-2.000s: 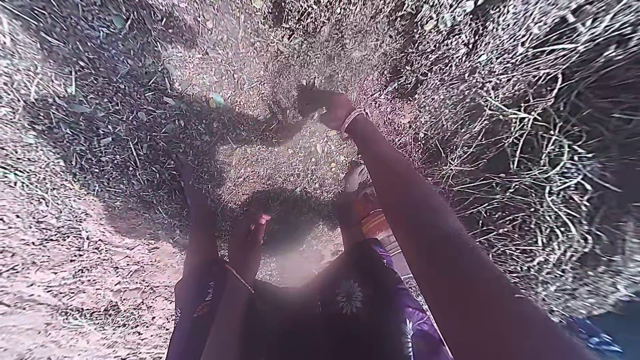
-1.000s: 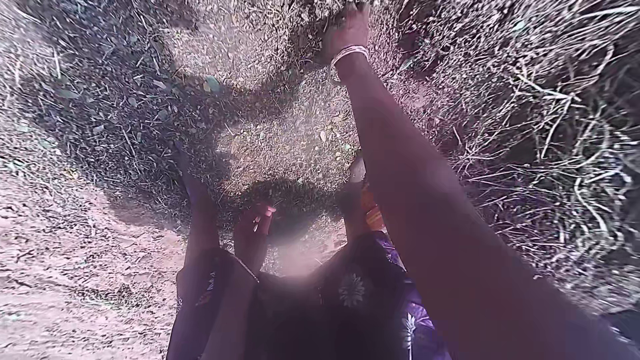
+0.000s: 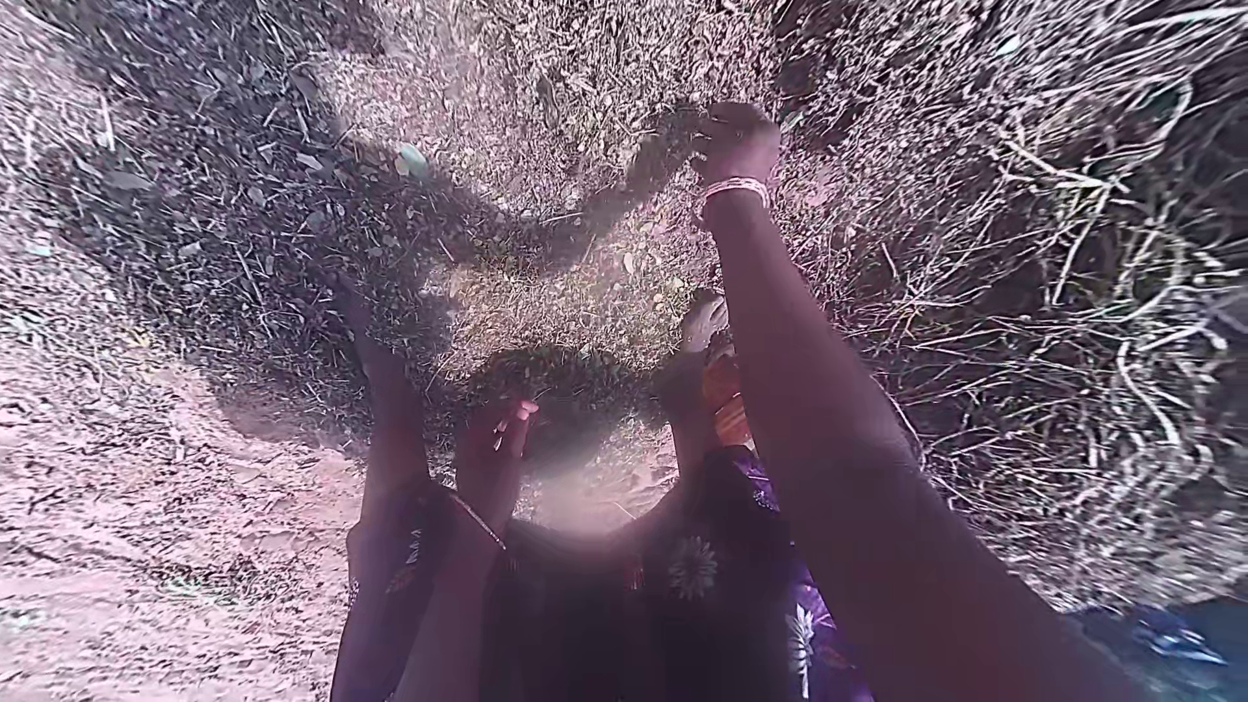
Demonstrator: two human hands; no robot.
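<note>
My right hand [image 3: 738, 139], with pale bangles [image 3: 736, 185] at its wrist, reaches out to dry plant litter [image 3: 624, 88] on the ground. Its fingers point left and are bent; whether they grip any of the litter cannot be made out. Between my bare lower legs, my left hand [image 3: 499, 429] hangs near my left knee, its fingers partly curled and nothing visible in it. A thin bangle circles the left wrist. Dark cloth with pale flower prints [image 3: 692, 565] covers my lap.
Tangled dry stems [image 3: 1072, 273] rise along the right side. Bare reddish soil [image 3: 146, 507] lies at the lower left, with shaded leaf litter [image 3: 263, 195] above it. An orange item [image 3: 726, 400] is beside my right leg. Something blue [image 3: 1170, 634] shows at the lower right corner.
My right hand first reached farther forward over the litter, then came back somewhat towards me. My left hand has stayed near my left knee.
</note>
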